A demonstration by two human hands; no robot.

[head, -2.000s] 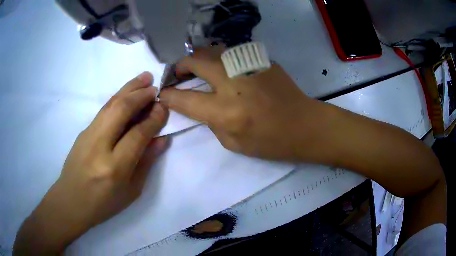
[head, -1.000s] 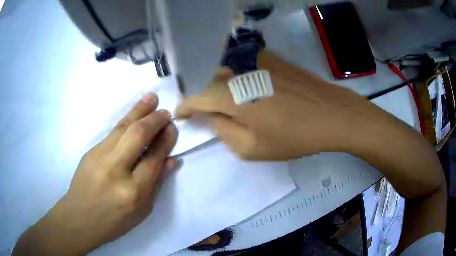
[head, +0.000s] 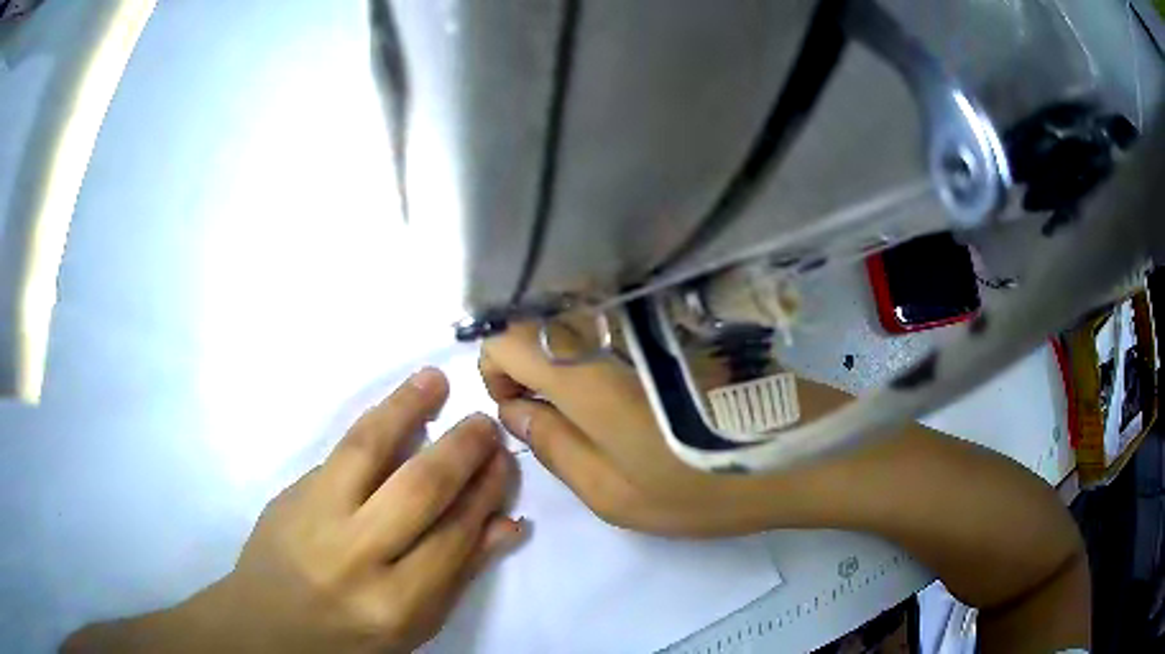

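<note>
A large white fabric panel (head: 613, 581) lies flat on the table under both hands. My left hand (head: 383, 524) rests on it, fingers slightly bent, fingertips pressing the fabric left of my right fingertips. My right hand (head: 588, 434) is partly behind the sewing machine head (head: 664, 141); its thumb and fingers are pinched together at the fabric, where a small edge shows between the hands. The needle and presser foot are hidden by the head. The cream ribbed knob (head: 754, 405) hangs over my right hand.
A phone with a red case (head: 926, 284) lies right of the machine. A glowing light strip (head: 58, 192) is at the upper left. A printed ruler scale (head: 767, 626) runs along the table's front edge. A red cable and papers are at the right edge.
The view has shifted, so the machine head looms much larger and the hands and phone appear lower. The light strip has come into view. Both hands stay close together at the fabric.
</note>
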